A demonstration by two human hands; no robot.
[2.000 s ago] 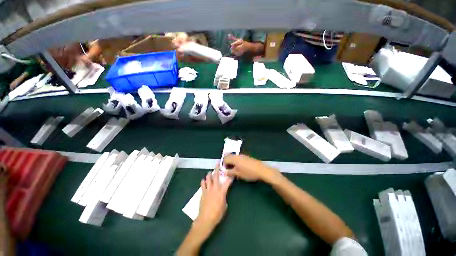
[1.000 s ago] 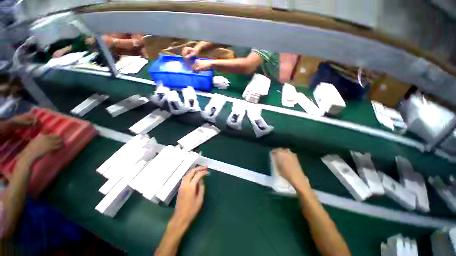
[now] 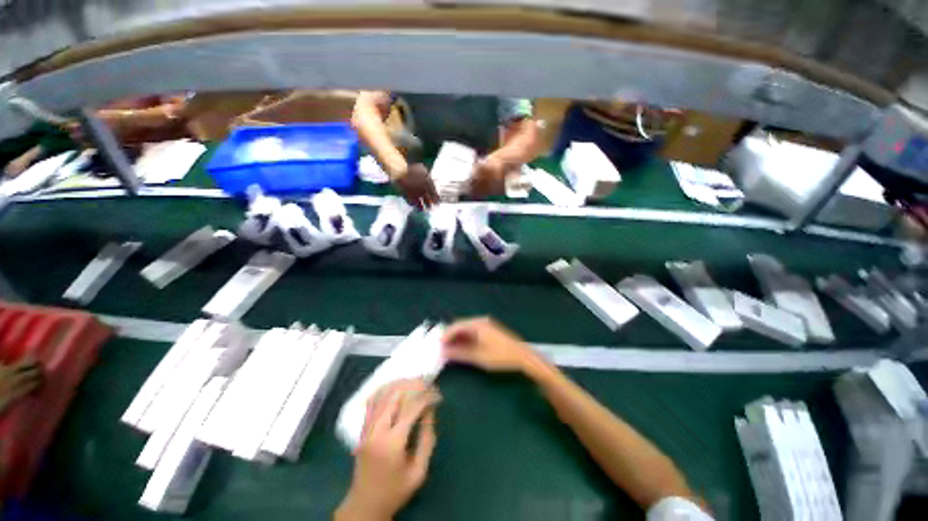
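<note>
A white retail carton [image 3: 385, 383] lies tilted on the green bench in front of me, its far end at the near white rail; it is blurred. My left hand [image 3: 395, 432] rests on its near end, fingers curled over it. My right hand [image 3: 484, 344] holds its far end near the flap with the fingertips. Whether there is one carton or two under my hands is not clear. A row of white cartons [image 3: 267, 392] lies on the bench just left of my left hand.
Several open cartons [image 3: 667, 310] and bagged products [image 3: 387, 226] lie on the conveyor. A red tray [image 3: 46, 382] with a neighbour's hand is at left. A carton stack [image 3: 789, 463] stands at right. Beyond are a blue bin [image 3: 285, 160] and a person's hands holding white cartons. A shelf spans the top.
My right hand has come back left from the conveyor rail to the carton by my left hand. Another carton lies on the conveyor right of centre. The far person's hands moved from the bin to the cartons.
</note>
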